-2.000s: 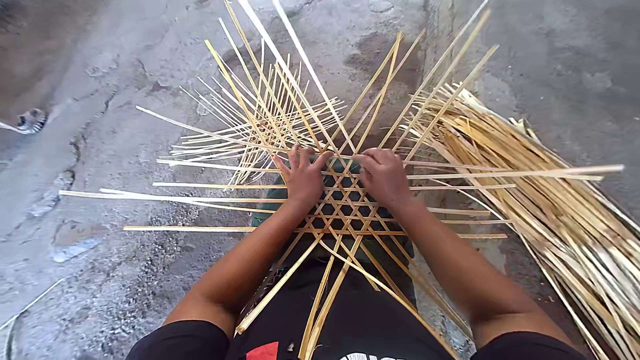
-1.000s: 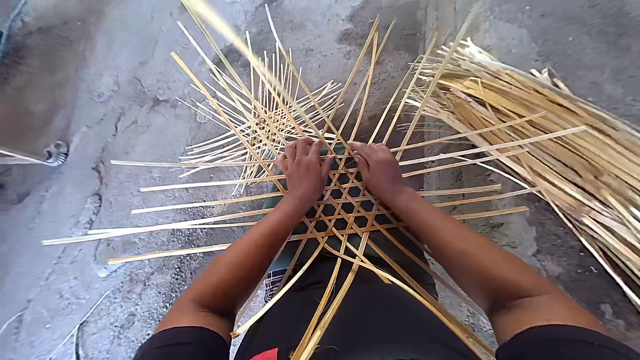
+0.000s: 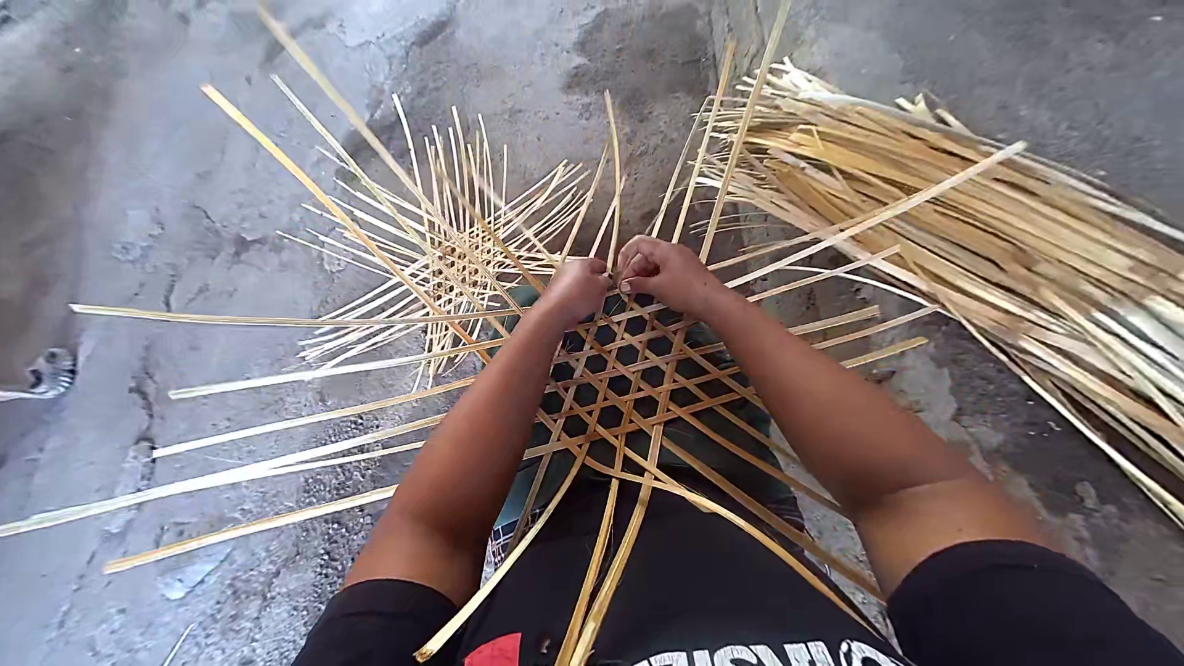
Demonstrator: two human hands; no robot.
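Observation:
An open hexagonal weave of bamboo strips (image 3: 615,375) lies over my lap, its long loose ends spreading out on all sides. At its far edge my left hand (image 3: 581,289) pinches a strip, the fingertips partly hidden behind the back of the hand. Close beside it on the right, my right hand (image 3: 668,276) has its fingers curled on the strips at that same edge. The two hands nearly touch. Long strips rise past both hands toward the top of the view.
A second woven piece with many thin strips (image 3: 462,264) rests on the concrete floor (image 3: 231,213) beyond my left hand. A large bundle of split bamboo strips (image 3: 980,213) lies at the right. A small ribbed object (image 3: 52,373) is at the far left edge.
The fingers of both hands have drawn in closer together at the weave's far edge. The weave and its strips are turned somewhat from before.

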